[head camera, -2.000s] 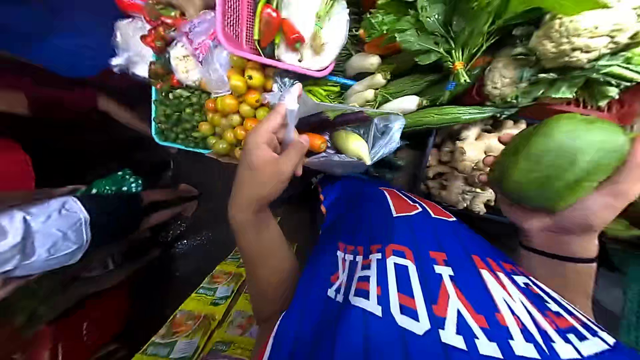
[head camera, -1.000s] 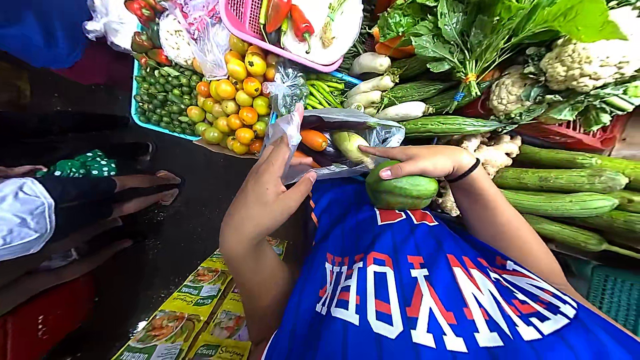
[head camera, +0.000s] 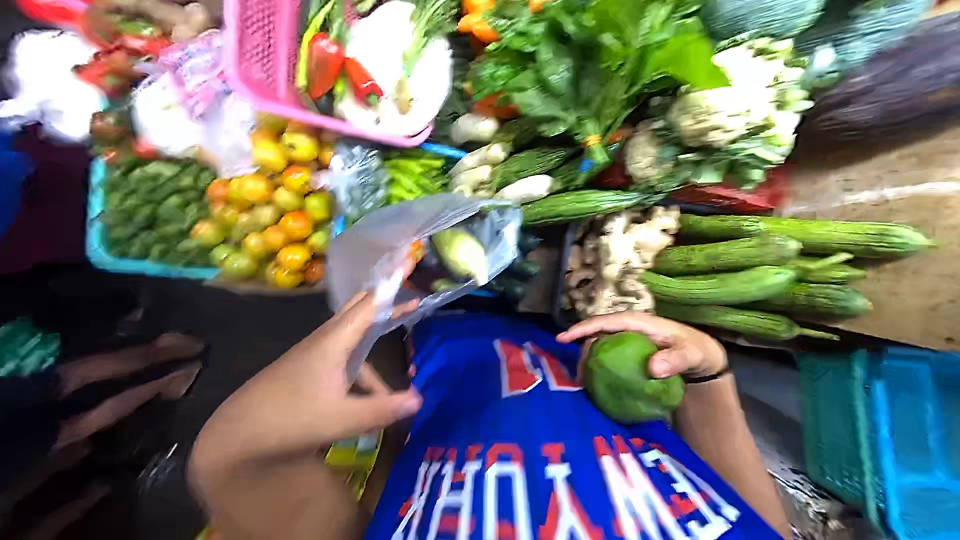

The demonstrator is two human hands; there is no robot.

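Note:
A clear plastic bag (head camera: 375, 247) hangs open at the middle, with a pale green vegetable (head camera: 459, 253), something dark purple and something orange inside. My left hand (head camera: 330, 382) holds the bag by its near left edge, with some fingers behind the film and the thumb apart. At the right, in front of the blue jersey, my right hand (head camera: 660, 345) grips a green papaya (head camera: 630, 379), its fingers over the top. The papaya is outside the bag, to its lower right.
Ginger (head camera: 619, 259) and long green gourds (head camera: 727, 285) lie beyond my right hand. Behind the bag are tomatoes (head camera: 274, 225), a pink basket (head camera: 262, 67), leafy greens (head camera: 592, 67) and cauliflower (head camera: 735, 112). A blue crate (head camera: 919, 420) stands at the right; another person's legs (head camera: 127, 367) show at the left.
My right hand, far right with the papaya two seconds ago, was close beside the bag one second ago. Now it is farther right of the bag, still on the papaya. The bag's mouth looks wider.

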